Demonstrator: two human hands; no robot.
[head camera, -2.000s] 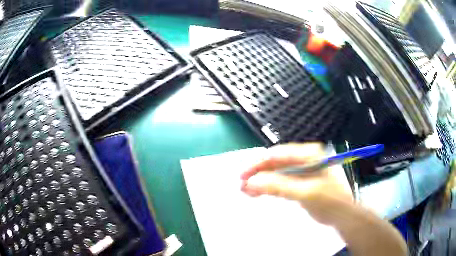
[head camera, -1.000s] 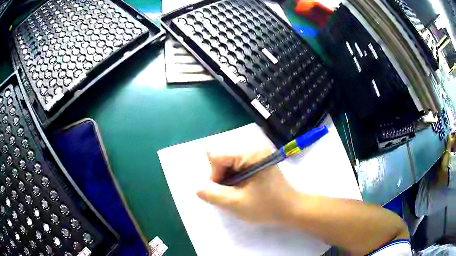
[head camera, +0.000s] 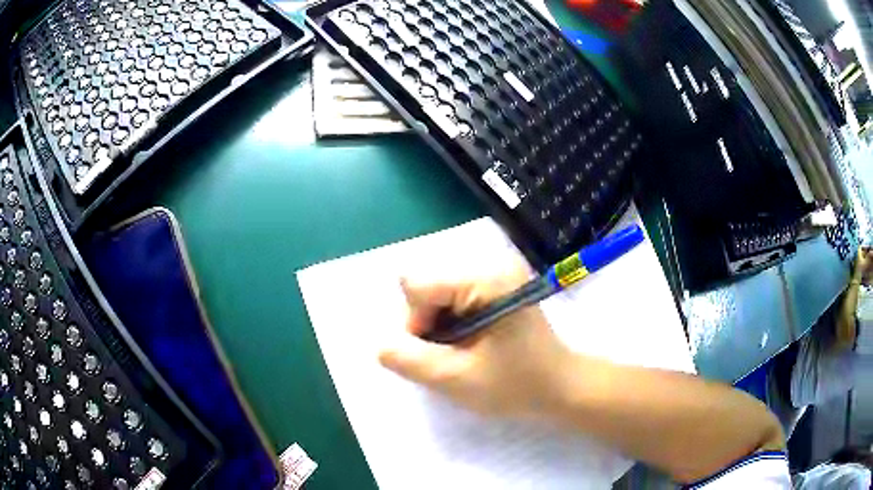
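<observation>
My right hand (head camera: 498, 349) holds a dark-barrelled pen (head camera: 503, 305) with a blue end and a yellow band. The pen slants down to the left, and its tip is hidden behind my fingers. The hand rests over a white paper sheet (head camera: 369, 316) lying on the green bench surface. Any writing under the hand is too blurred to read. My forearm comes in from the lower right, with a white cuff with dark stripes. My left hand is not in view.
A tray of silvery discs (head camera: 67, 354) is at the left, a pale-looking tray (head camera: 144, 77) behind it, and a black pocketed tray (head camera: 498, 105) beyond the paper. A dark blue flat item (head camera: 177, 325) and label scrap (head camera: 298, 466) lie left. Stacked trays (head camera: 708, 144) stand right. A person shows at far right.
My right hand has come down onto the left part of the paper with the pen, then moved only slightly. The view has tilted downward, so the trays sit higher in the picture.
</observation>
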